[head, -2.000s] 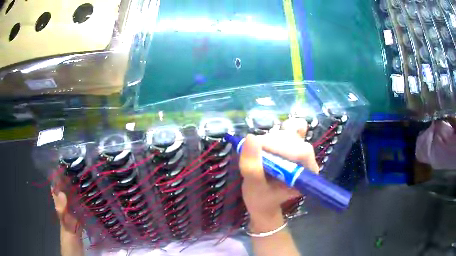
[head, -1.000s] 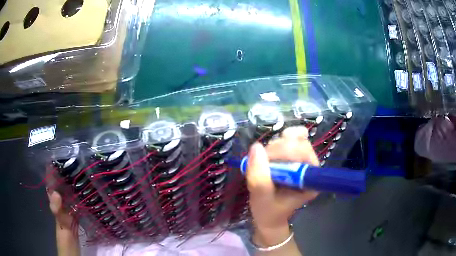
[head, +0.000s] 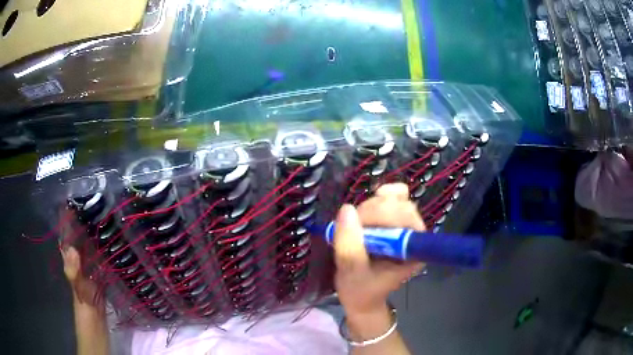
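Observation:
A clear blister tray (head: 389,104) is held tilted between the bench edge and my lap. Black and silver wired components (head: 239,239) stand edge-on in several rows in it, with thin red lead wires (head: 274,197) trailing across. My right hand (head: 375,256) grips a blue marker pen (head: 437,247); its tip points left at the middle row of components. Whether the tip touches is unclear. My left hand (head: 78,277) is at the tray's left side, partly hidden by the tray and wires, and appears to hold its edge. A white label (head: 55,164) sits at the tray's upper left.
The green bench mat (head: 291,69) has yellow and blue tape lines. Stacked trays with a holed cardboard divider (head: 83,28) stand at the upper left. Stacked filled trays (head: 583,62) stand at the upper right. A blue stool (head: 534,191) and part of another person (head: 605,184) are at the right.
The pen has moved from the top of the middle row to lower down along it and turned nearly level. The tray appears slightly higher in view. My left hand stays at the left side.

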